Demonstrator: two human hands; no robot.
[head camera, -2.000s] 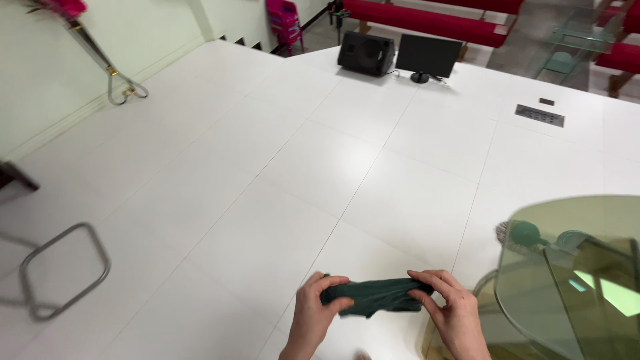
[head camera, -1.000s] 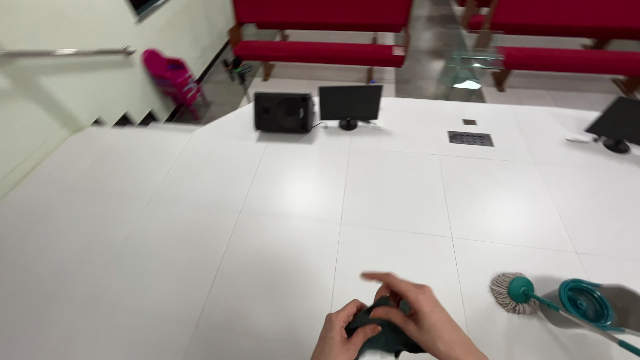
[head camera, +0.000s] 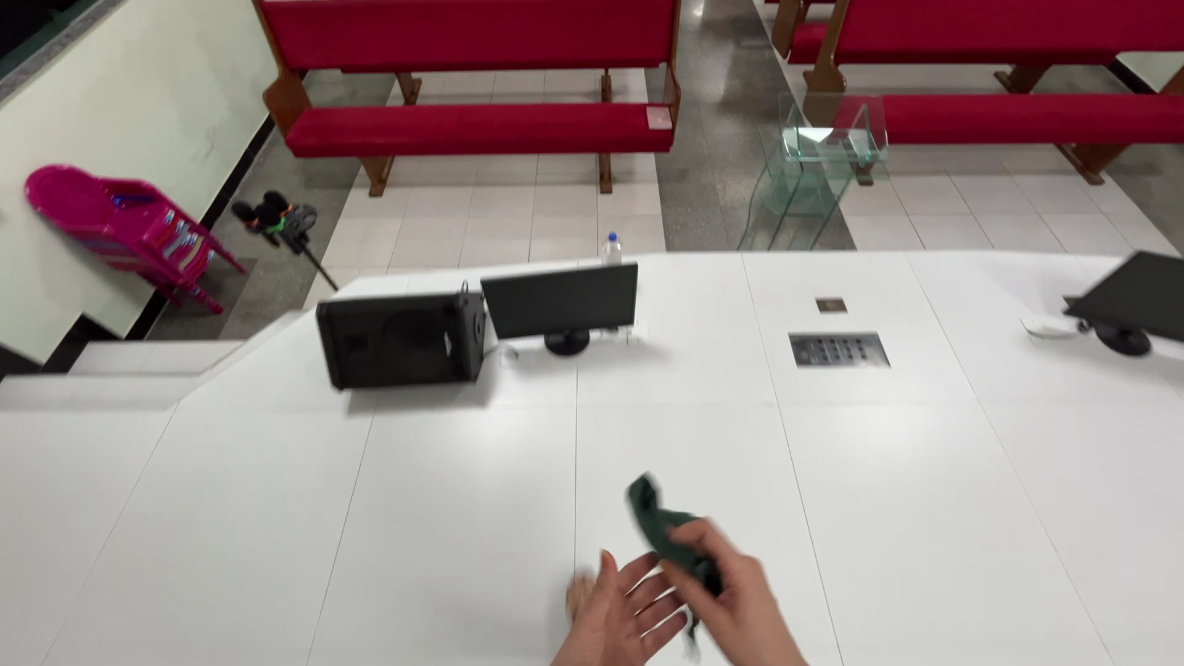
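A dark green cloth (head camera: 659, 529), bunched into a narrow strip, is pinched in my right hand (head camera: 731, 587), and one end of it sticks up past the fingers. My left hand (head camera: 629, 606) is just left of it, palm turned up with the fingers spread and nothing in its grasp. The left fingertips are close to the cloth and the right hand; whether they touch is not clear. Part of a bare foot (head camera: 580, 592) shows behind the left hand, over the white tiled floor (head camera: 462, 518).
On the raised white floor stand a black speaker (head camera: 402, 340), a monitor (head camera: 560, 303) and another monitor (head camera: 1138, 296) at the right. A metal floor plate (head camera: 838, 350) lies between them. Beyond the edge are red benches (head camera: 481, 129), a glass lectern (head camera: 814, 166) and stacked pink chairs (head camera: 139, 227).
The cloth was stretched between both hands, then bunched in them; now only my right hand holds it and my left has let go. The view has swung, and the mop and bucket are out of it.
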